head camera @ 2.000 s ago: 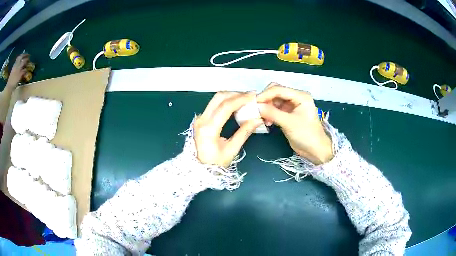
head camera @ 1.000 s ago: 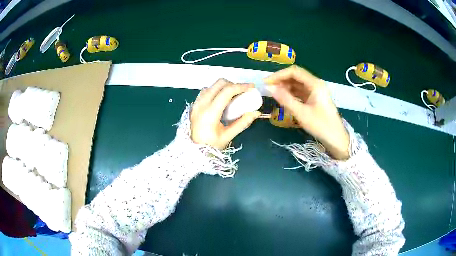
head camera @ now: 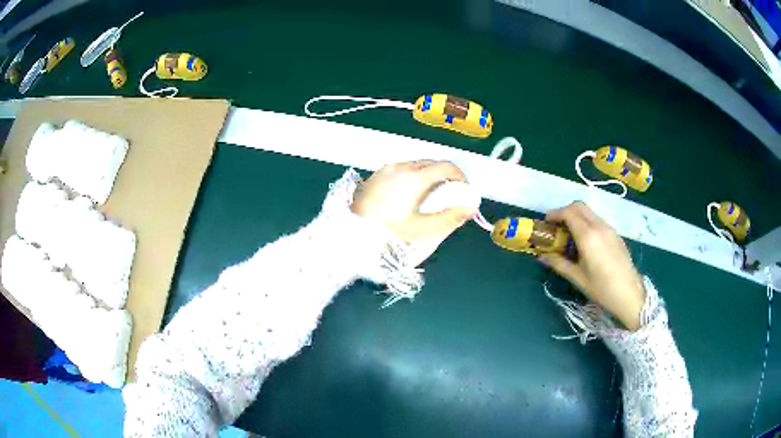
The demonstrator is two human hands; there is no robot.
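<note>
My left hand (head camera: pixel 411 205) holds a white oval tag (head camera: pixel 449 198) between thumb and fingers, over the near edge of the white belt strip. My right hand (head camera: pixel 591 257) grips the right end of a yellow striped piece (head camera: pixel 524 234) with brown and blue patches. The cord (head camera: pixel 484 221) runs from the left end of this piece to the oval tag in my left hand. A small white curled loop or strip (head camera: pixel 507 151) lies just beyond my hands at the far edge of the white strip; what it is cannot be told.
Several yellow pieces with cords lie beyond the white strip (head camera: pixel 291 139), one (head camera: pixel 453 115) at centre and one (head camera: pixel 623 168) at right. At left, a cardboard sheet (head camera: pixel 175 171) bears stacks of oval tags (head camera: pixel 73 244). The green belt (head camera: pixel 385 359) lies under my forearms.
My right hand has moved right and down from the oval tag to the yellow piece. The curled white loop now shows beyond my hands. The view has tilted.
</note>
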